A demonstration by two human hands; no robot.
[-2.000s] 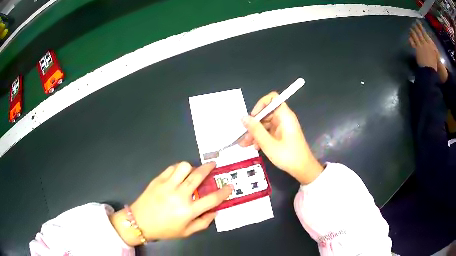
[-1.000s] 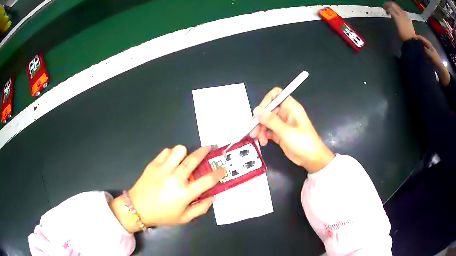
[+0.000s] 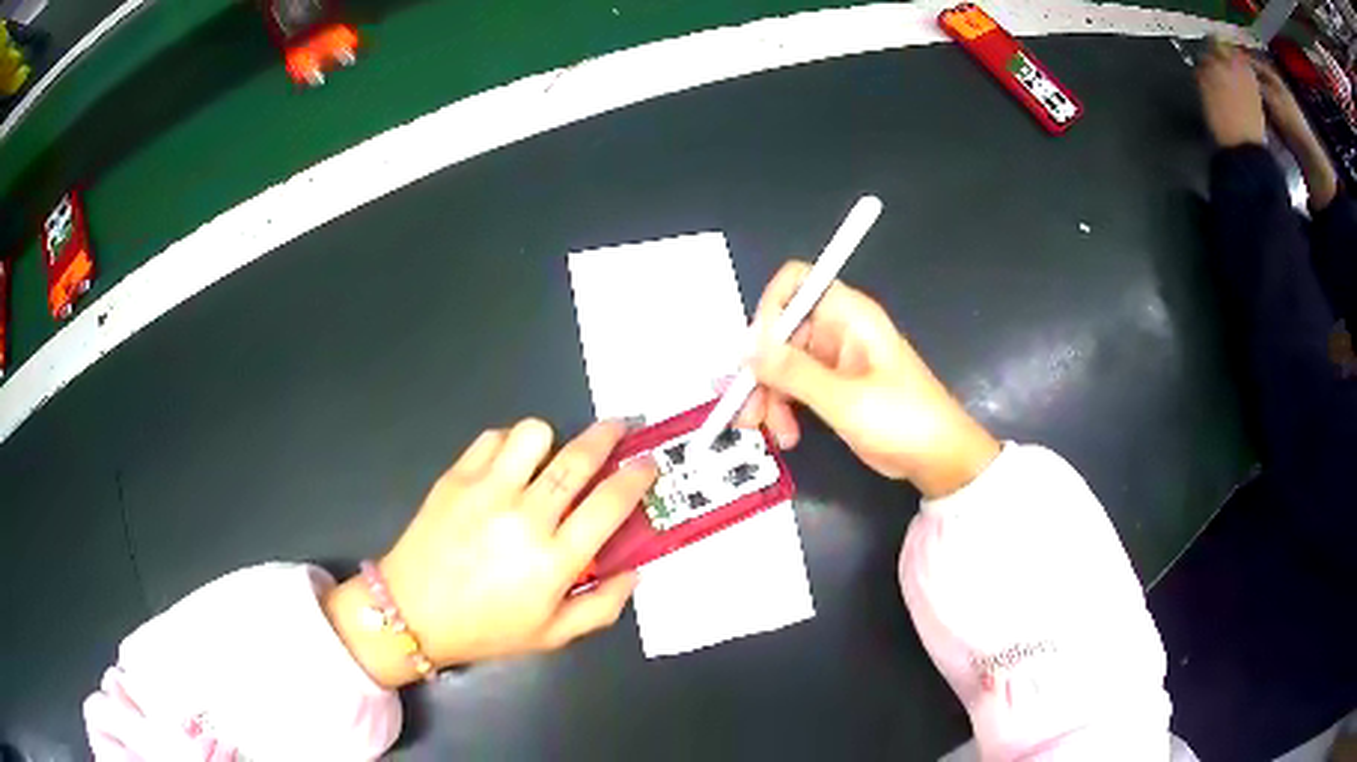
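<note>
A red housing half [image 3: 714,521] lies across a white backing sheet [image 3: 655,320] in front of me. A white circuit board [image 3: 737,474] with black square marks sits in it. My left hand [image 3: 521,543] holds the housing at its left end, fingertips at its edge and on the board. My right hand [image 3: 863,372] grips a slim white hand tool [image 3: 811,283] like a pen. The tool slants down to the board; its fine tip is hard to make out. A bit of grey shows beside my left index fingertip. The housing's left end is mostly hidden by my fingers.
A red and orange unit [image 3: 1019,72] lies at the belt's white border rail [image 3: 491,119] at upper right. More units [image 3: 67,256] are on the green belt [image 3: 179,134] at left. Another person's hands [image 3: 1243,104] and dark sleeves are at the right edge.
The tool moved from the grey patch on the sheet onto the board. The housing shifted up the sheet, covering most of the patch. A unit appeared at upper right; belt units moved left and another came in.
</note>
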